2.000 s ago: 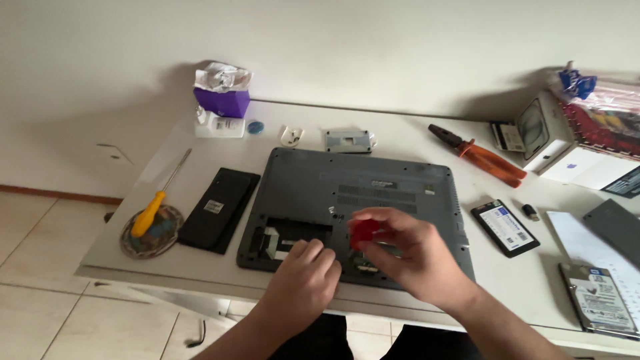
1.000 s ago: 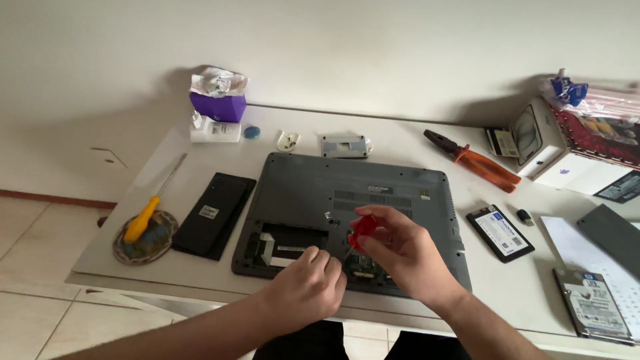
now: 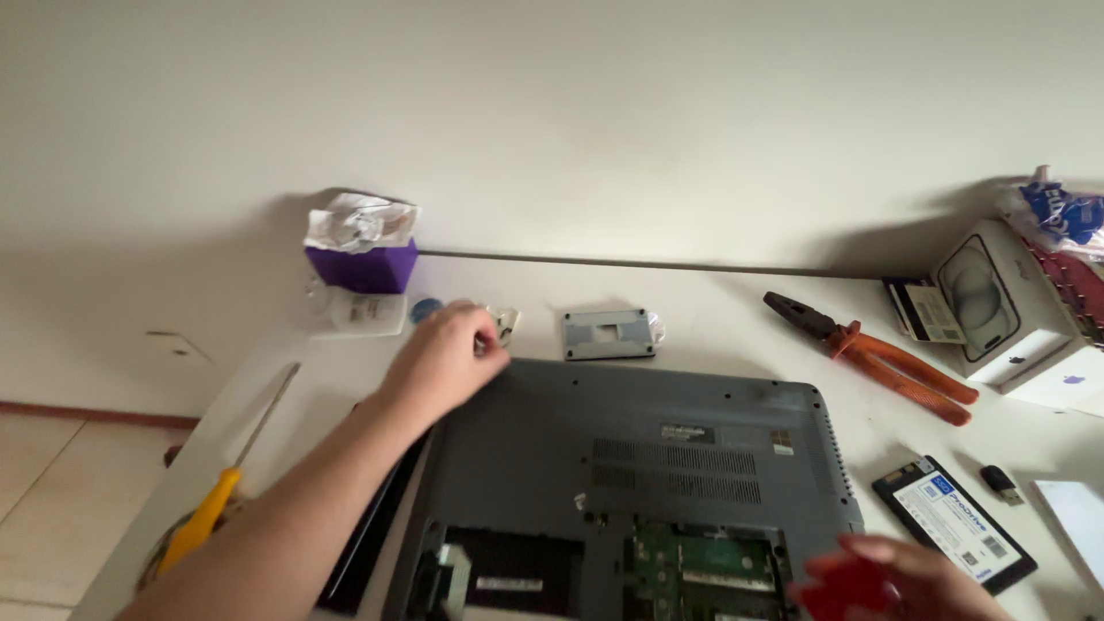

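A grey laptop [image 3: 535, 440] lies bottom up, with its drive bay [image 3: 517, 573] and a green circuit board [image 3: 729, 556] exposed. My left hand [image 3: 453, 358] is above its far left corner, beside a small pale piece [image 3: 507, 326] on the desk; the fingertips are curled, and whether they pinch something cannot be told. At the bottom right my right hand [image 3: 914, 578] holds a blurred red object [image 3: 845, 591] near the laptop's right edge. A metal drive bracket [image 3: 609, 335] lies behind the laptop.
An SSD [image 3: 953, 522], a USB dongle [image 3: 1000, 483] and orange-handled pliers [image 3: 871, 354] lie to the right, near white boxes [image 3: 1000, 302]. On the left are a yellow screwdriver [image 3: 203, 517], a black cover [image 3: 379, 526], partly behind my forearm, and a purple box [image 3: 366, 266].
My left hand has moved from the drive bay to the laptop's far left corner. My right hand, with the red object, has moved off the circuit board to the right. The view has shifted.
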